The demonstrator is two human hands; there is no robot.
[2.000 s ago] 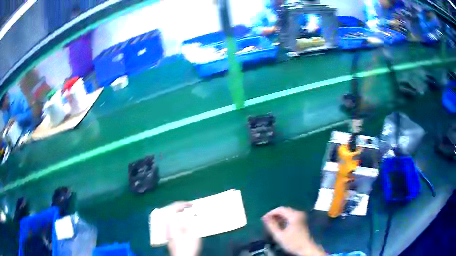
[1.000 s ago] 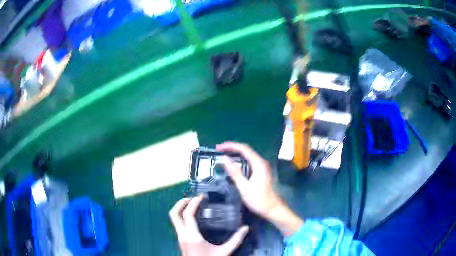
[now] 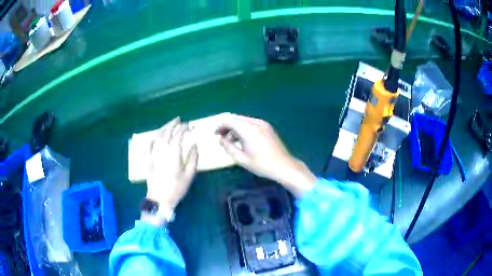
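A cream-white paper sheet (image 3: 141, 156) lies on the green surface in front of me. My left hand (image 3: 171, 161) lies flat on its left part, fingers apart. My right hand (image 3: 253, 144) is over its right end with curled fingers; a small dark spot shows at the fingertips, too small to name. The open black device housing (image 3: 262, 229) lies in the dark fixture below my right forearm, with silvery-white patches in its lower half. No hand touches it.
The orange electric screwdriver (image 3: 373, 126) hangs over the white-grey screw feeder (image 3: 396, 129) at right. Beside it are a blue bin (image 3: 430, 141) and a clear bag (image 3: 431, 89). At left are a small blue bin (image 3: 89, 215) and another clear bag (image 3: 47, 199). A black housing (image 3: 281, 44) stands beyond.
Both hands have left the black housing, which now lies open in the fixture. They have moved up and left onto the paper sheet. The camera view has shifted.
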